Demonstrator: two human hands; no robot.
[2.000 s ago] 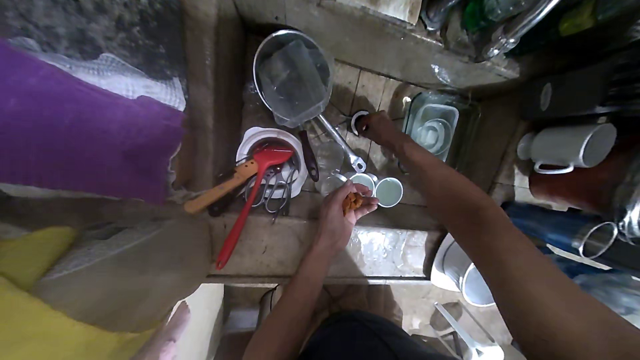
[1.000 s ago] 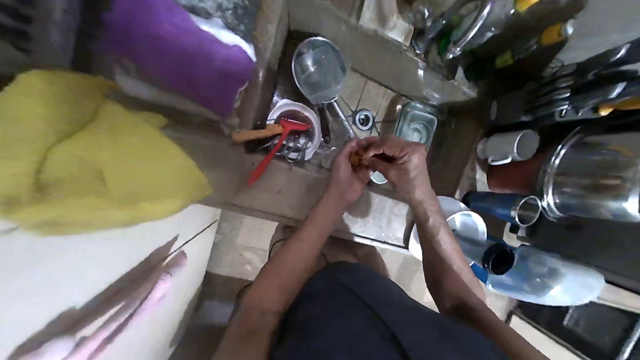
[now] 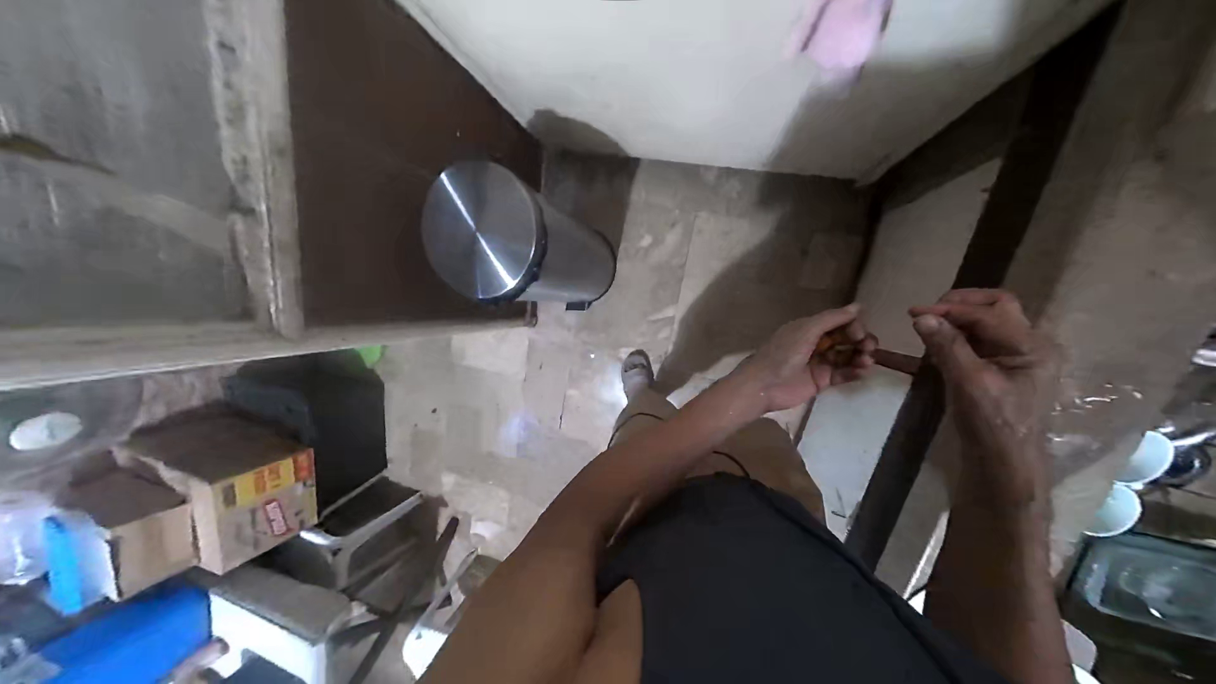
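My left hand (image 3: 812, 361), right of centre, is closed around a small orange-brown item (image 3: 841, 349) that shows between the fingers; what it is I cannot tell. Just to its right is my right hand (image 3: 983, 347), thumb and forefinger close together, nothing clearly visible between them. The two hands are apart, over the edge of the counter. Left of the hands, a cylindrical stainless steel bin (image 3: 484, 231) with a round shiny lid stands on the tiled floor against a dark brown panel.
Cardboard boxes (image 3: 252, 503) and a blue container (image 3: 133, 641) lie at lower left, near a chair frame. White cups (image 3: 1113, 510) and a glass dish (image 3: 1149, 584) are at the right edge. My shoe (image 3: 637, 363) is on the floor. A pink cloth (image 3: 845, 33) lies on the white surface above.
The view has swung strongly from the sink area to the floor and bin. My hands, together one second ago, are now apart; the orange-brown item remains in my left hand.
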